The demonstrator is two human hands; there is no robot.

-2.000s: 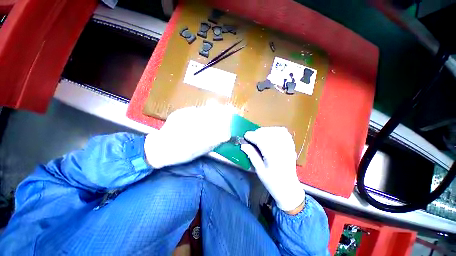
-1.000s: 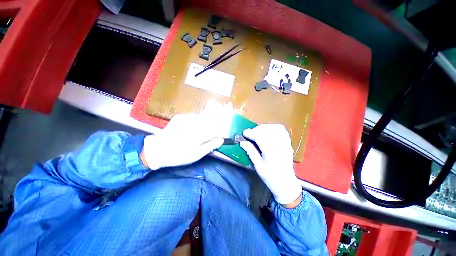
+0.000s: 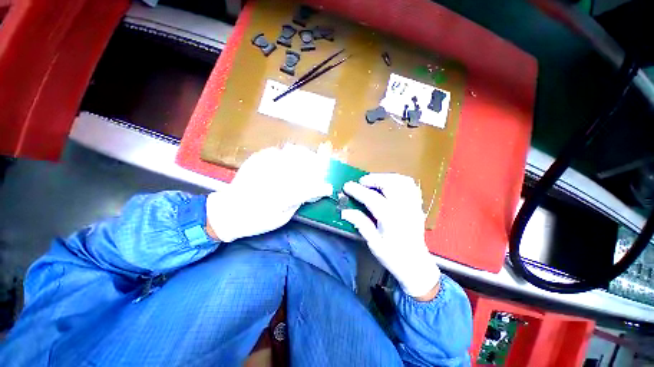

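The green pad (image 3: 331,212) lies at the board's near edge, partly under my hands. A small dark module (image 3: 343,200) is between the thumb and forefinger of my right hand (image 3: 391,215), over the pad. My left hand (image 3: 269,192), in a white glove, is just left of the module, its fingertips close together near it. Whether it holds a tool is hidden by the fingers. Both hands are gloved in white.
Several grey modules (image 3: 289,62) lie at the board's far left. Dark tweezers (image 3: 308,76) rest partly on the left white paper (image 3: 297,107). The right paper (image 3: 396,91) bears dark pieces. The work board (image 3: 362,143) lies on a red mat (image 3: 487,179). A black hose (image 3: 522,240) loops at right.
The dark piece that showed between both hands a second ago is now seen only at my right fingertips. My right thumb and forefinger look slightly wider apart. The view has shifted slightly.
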